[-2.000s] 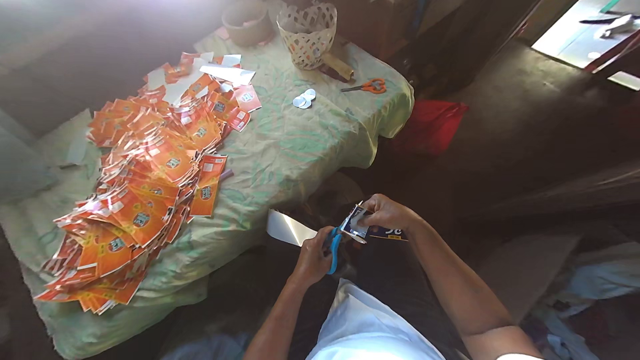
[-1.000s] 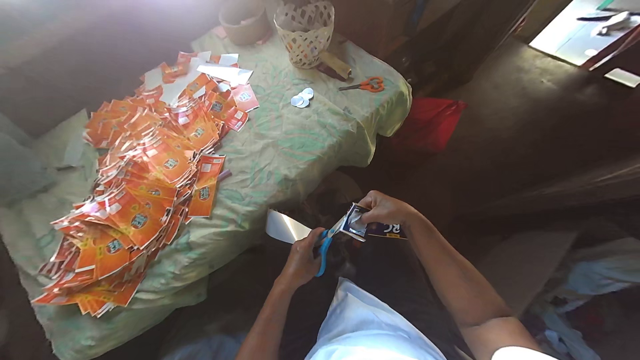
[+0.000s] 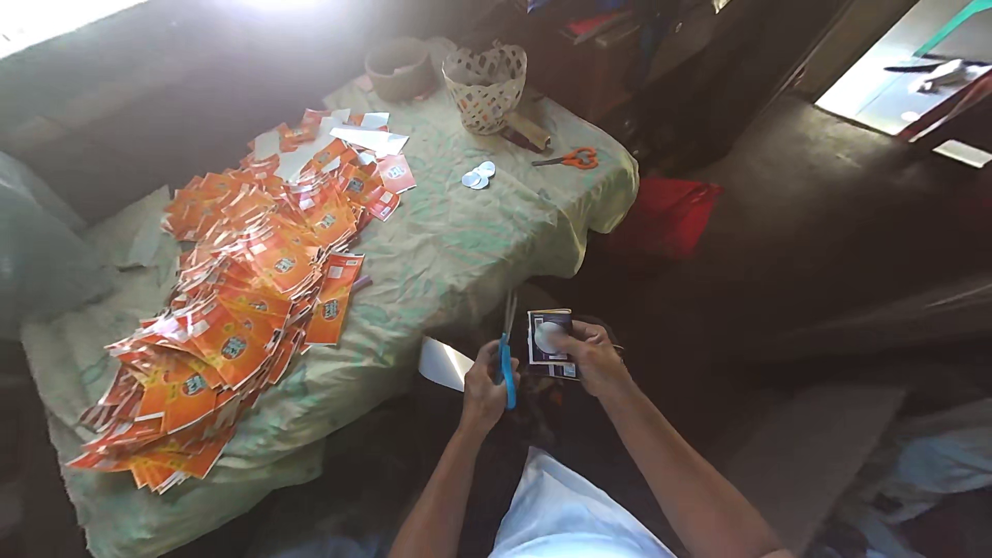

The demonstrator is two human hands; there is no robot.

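Note:
My left hand (image 3: 487,387) grips a pair of blue-handled scissors (image 3: 508,372), whose blades point up and away from me. A white strip (image 3: 446,364) sticks out to the left of that hand. In my right hand (image 3: 597,356) are folded dark printed packets (image 3: 549,316), with a small white disc (image 3: 549,338) pressed on them near my thumb. The scissors are just left of the packets and apart from them. Whether the strip is paper or plastic I cannot tell.
A cloth-covered table (image 3: 480,240) holds a large pile of orange printed packets (image 3: 232,294), white discs (image 3: 479,175), orange-handled scissors (image 3: 573,158), a woven basket (image 3: 487,89) and a round brown container (image 3: 399,70). Something red (image 3: 670,213) lies beyond the table's right edge.
The blue-handled scissors have turned and come away from the dark packets, so the blades point up. The packets now face the camera, with a white disc showing on them.

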